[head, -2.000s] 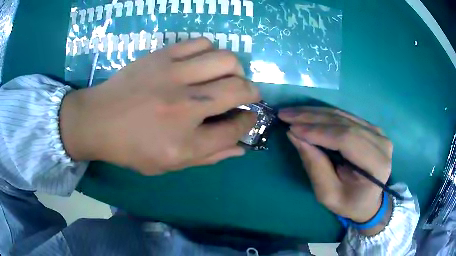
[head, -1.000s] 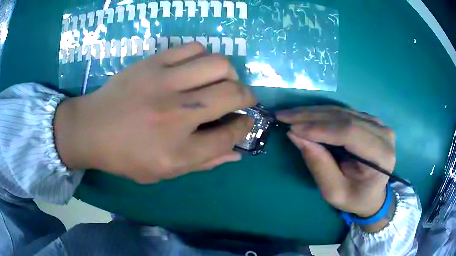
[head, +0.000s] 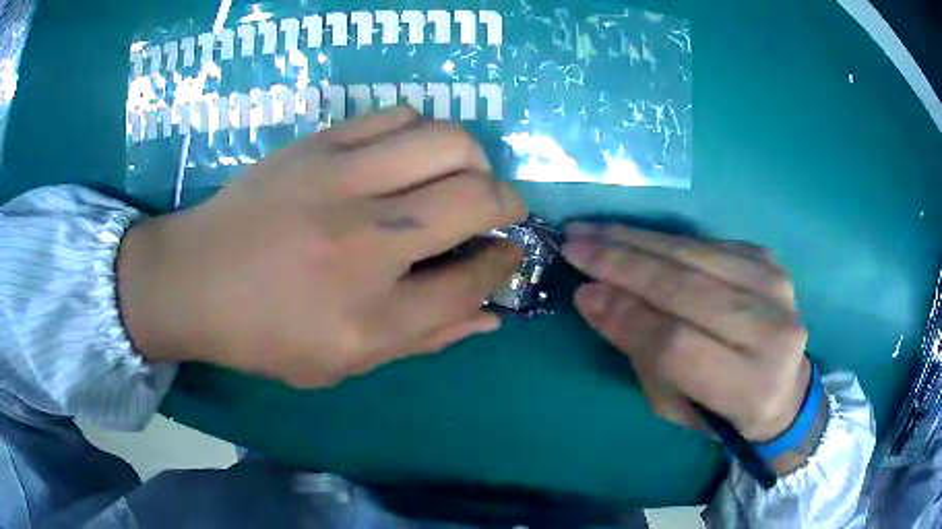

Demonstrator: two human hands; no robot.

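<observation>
A small open watch body (head: pixel 532 271), black-edged with silver and white parts inside, lies on the green mat. My left hand (head: pixel 320 248) holds it from the left, its fingers covering the left part. My right hand (head: pixel 692 320) is at its right side, fingertips close to its upper right edge. Black tweezers (head: pixel 739 444) are in my right hand, the rear end showing below the palm; I cannot see clearly where their tips are. White adhesive pieces (head: pixel 489 101) stand in two rows on a clear release liner (head: pixel 609 155) above my hands.
The green mat (head: pixel 413 434) has a curved pale edge at the upper right. A white line (head: pixel 183 165) shows at the liner's left. A blue wrist band (head: pixel 801 418) is on my right wrist. A clear shiny tray-like item (head: pixel 922 403) is at the right rim.
My right hand has turned, and the rear end of the tweezers has swung down towards my wrist. The left hand and watch body have barely moved.
</observation>
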